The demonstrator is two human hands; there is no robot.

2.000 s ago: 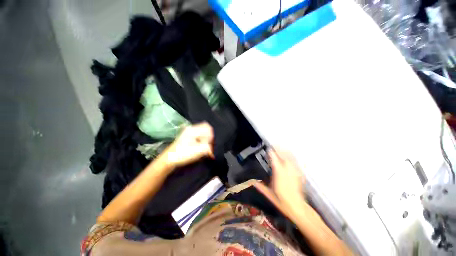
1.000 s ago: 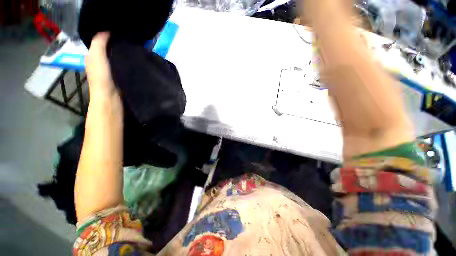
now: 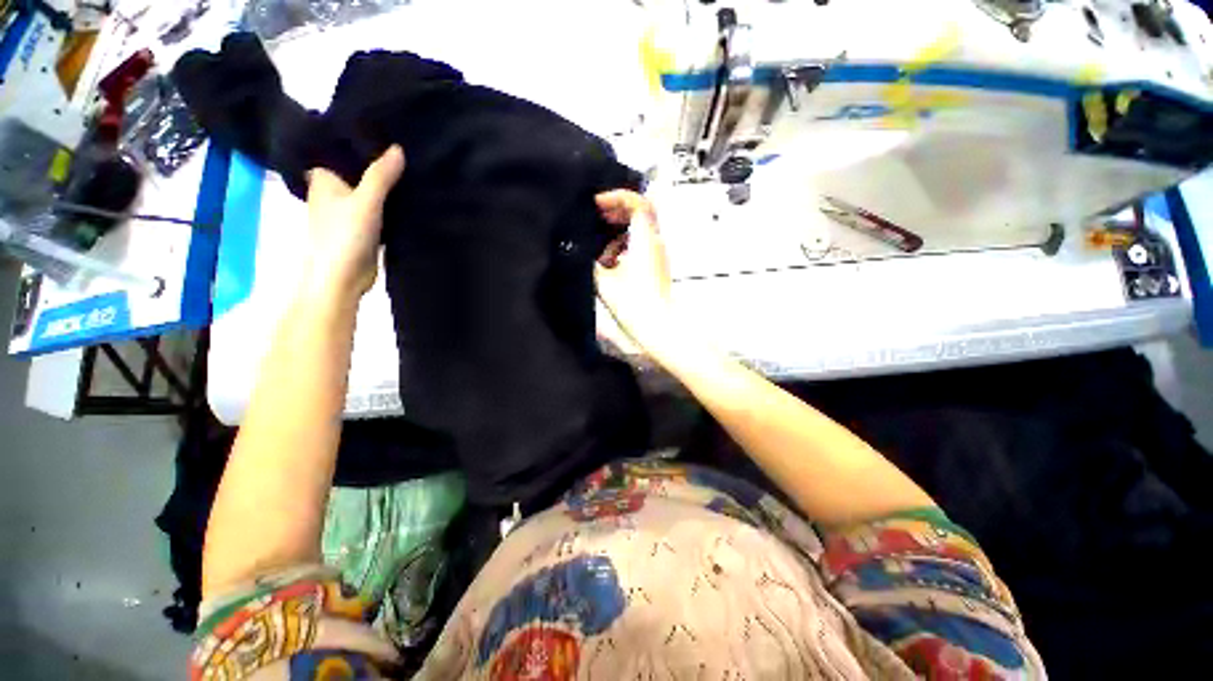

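A black garment (image 3: 479, 279) lies across the white machine table and hangs over its front edge towards my lap. My left hand (image 3: 353, 213) grips the cloth at its left part, thumb on top. My right hand (image 3: 631, 260) holds the garment's right edge, fingers curled at the cloth. Small shiny rings (image 3: 568, 246) show on the black cloth just left of my right hand. The presser foot (image 3: 694, 162) is beyond my right hand, apart from the garment.
The white sewing machine head (image 3: 958, 113) stands at the back right. Thread snips (image 3: 873, 225) lie on the bed below it. A control panel (image 3: 1144, 264) is at the right. Black cloth (image 3: 1011, 452) lies below the table at right, light green cloth (image 3: 386, 539) at lower left.
The black garment has come down from the upper left and is spread over the table. My right hand has moved back from the machine to the garment's right edge. The view has shifted.
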